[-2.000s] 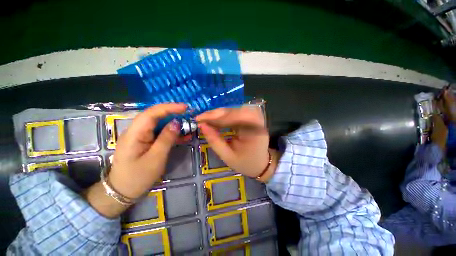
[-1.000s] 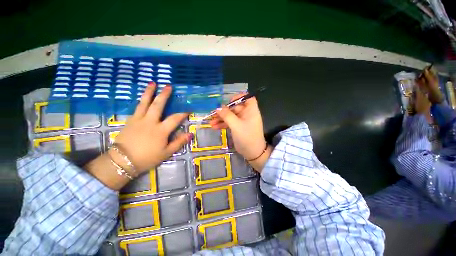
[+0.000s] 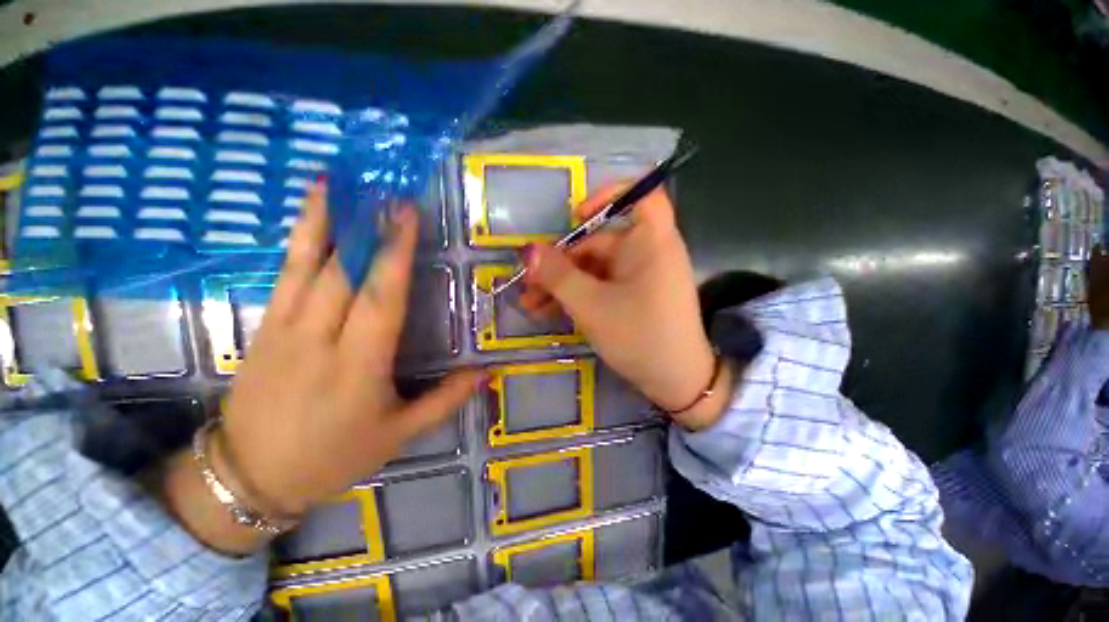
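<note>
My right hand [image 3: 639, 298] holds dark-gripped tweezers [image 3: 626, 198]. Their tip is at the left edge of a yellow-edged frame [image 3: 532, 340], second from the top in the tray's right column. A piece at the tip is too small to tell. My left hand [image 3: 322, 377] is spread palm down, fingertips on the blue carrier film [image 3: 262, 91], thumb pointing at the frames. The film carries rows of white die-cut adhesive pieces [image 3: 164, 170] and covers the tray's upper left. Its right end is creased and lifted. The blister tray [image 3: 420, 476] holds several more yellow-edged frames.
The tray lies on a dark, smooth bench [image 3: 839, 158]. A pale rail [image 3: 839, 55] curves along the back, with a green surface beyond. At the right edge are another person's striped sleeve [image 3: 1034, 450] and part of another tray [image 3: 1060, 255].
The blue film has moved left, its right end now raised, uncovering the top right frame. The tweezer tip, earlier at the film's lower edge, is now at the second frame. My left hand stays on the film.
</note>
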